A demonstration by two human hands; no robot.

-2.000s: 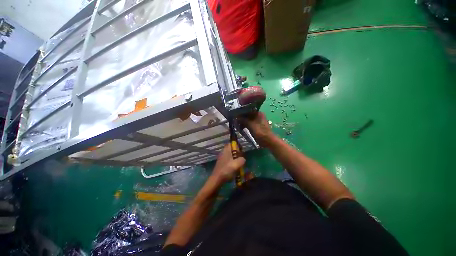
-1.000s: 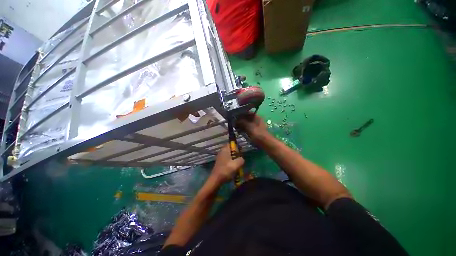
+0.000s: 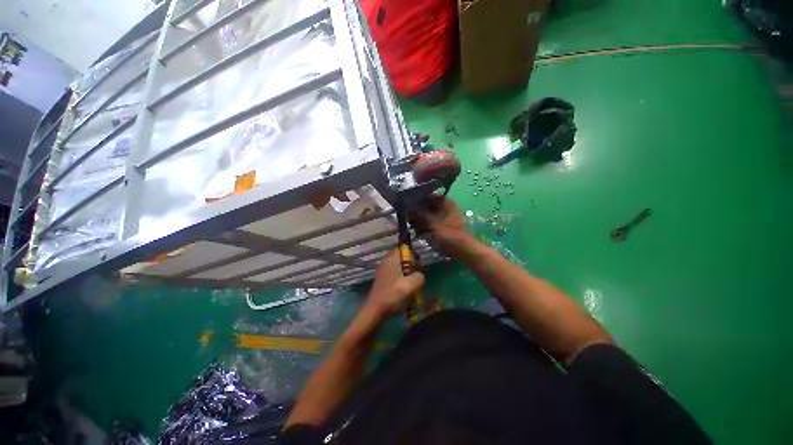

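Observation:
The silver-grey barred trolley (image 3: 252,209) lies tipped, with a dull red caster (image 3: 437,165) at its near corner. My left hand (image 3: 398,282) is closed around the yellow-and-black handles of the pliers (image 3: 406,254). The dark jaws reach up to the corner just below the caster. My right hand (image 3: 442,224) is at the underside of the caster, beside the jaws. Its fingertips are hidden against the dark metal there, and I cannot tell what they hold.
An adjustable wrench (image 3: 630,226) lies on the green floor at right. Small metal bits (image 3: 491,187) are scattered right of the caster. Beyond are a dark open bag (image 3: 548,129), a red bundle (image 3: 409,43) and a cardboard box (image 3: 496,48). Dark plastic-wrapped bundles (image 3: 213,404) lie at lower left.
Both hands stay at the caster corner with the pliers. My right hand has shifted only slightly. The trolley stays in place.

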